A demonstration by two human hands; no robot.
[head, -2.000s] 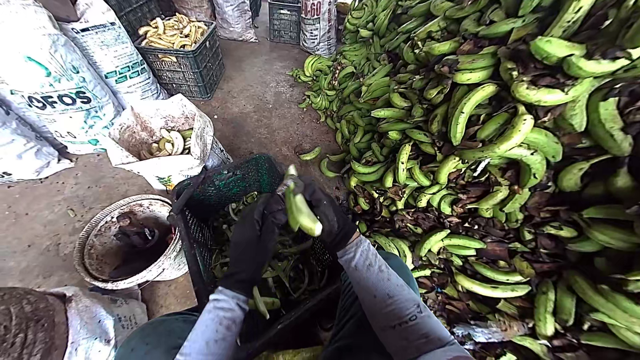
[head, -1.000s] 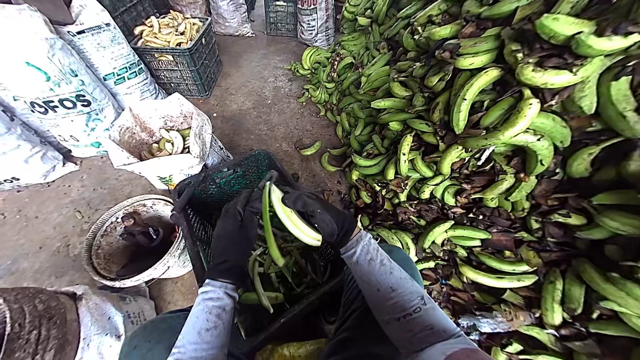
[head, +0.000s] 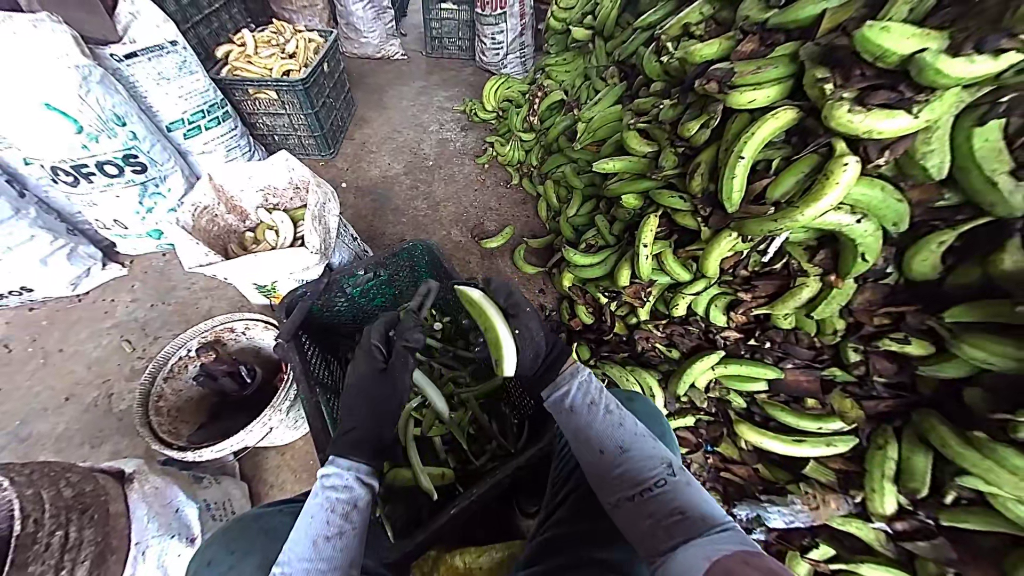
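My right hand, in a dark glove, holds a partly peeled green plantain over a black plastic crate. The plantain's pale flesh faces up. My left hand, also gloved, is just left of it, its fingers bent near a strip of peel that hangs below them. Whether the fingers grip that strip or a tool cannot be made out. Beneath both hands, green peels lie in the crate, which stands between my knees.
Green plantains form a large heap at the right. At the left are a dirty bucket, an open white sack with peeled plantains, and full sacks. Farther back stands a crate of peeled plantains.
The plantain shows a wide pale side, and my hands have moved apart. A long peel strip beside the plantain one second ago is now away from it, lower and under my left hand.
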